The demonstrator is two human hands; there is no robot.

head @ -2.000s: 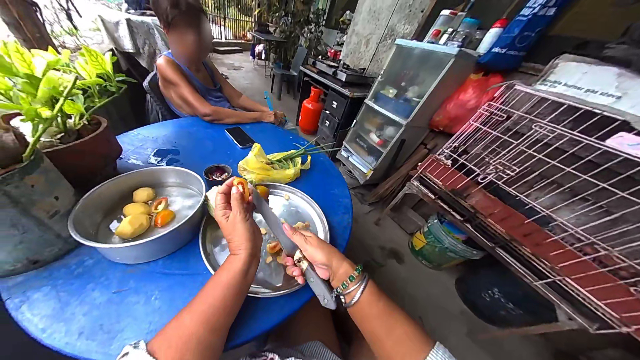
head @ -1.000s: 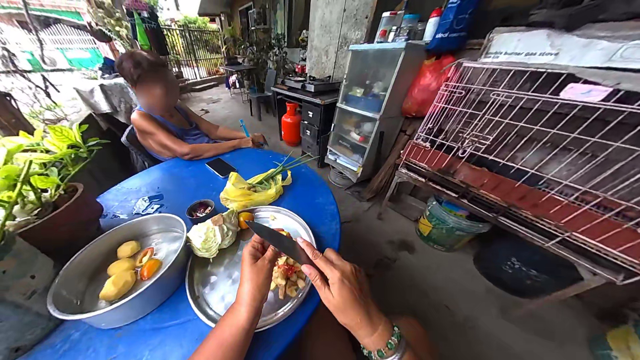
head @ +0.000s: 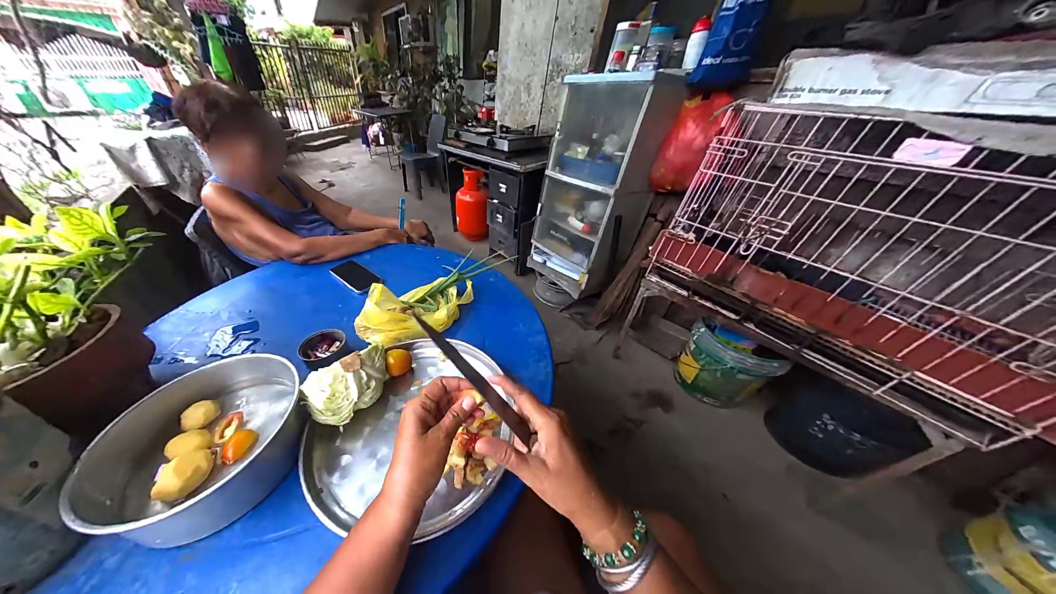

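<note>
My right hand (head: 549, 454), with beaded and metal bracelets at the wrist, grips a long dark-bladed knife (head: 466, 367) whose tip points up and left. Close to the blade, my left hand (head: 433, 437) pinches a small yellowish piece of food, mostly hidden by the fingers. Beneath both hands, chopped scraps (head: 472, 462) lie on a round metal tray (head: 355, 478). A cut cabbage (head: 345, 388) and a whole orange tomato (head: 398, 361) sit at the tray's upper left. The metal basin (head: 177, 532) on the left holds several peeled potatoes (head: 186, 474) and cut tomato pieces (head: 238, 445).
On the blue table (head: 247, 313) are a yellow plastic bag (head: 412, 312) with green stalks, a small bowl (head: 322, 346) and a phone (head: 356, 275). A person (head: 272, 190) sits across, arms on the table edge. A potted plant (head: 66, 330) stands left, a wire cage (head: 858, 247) right.
The view has swung to the right since two seconds ago. Two seconds ago my left hand held an orange-red piece higher up; both hands have since lowered over the scraps on the tray.
</note>
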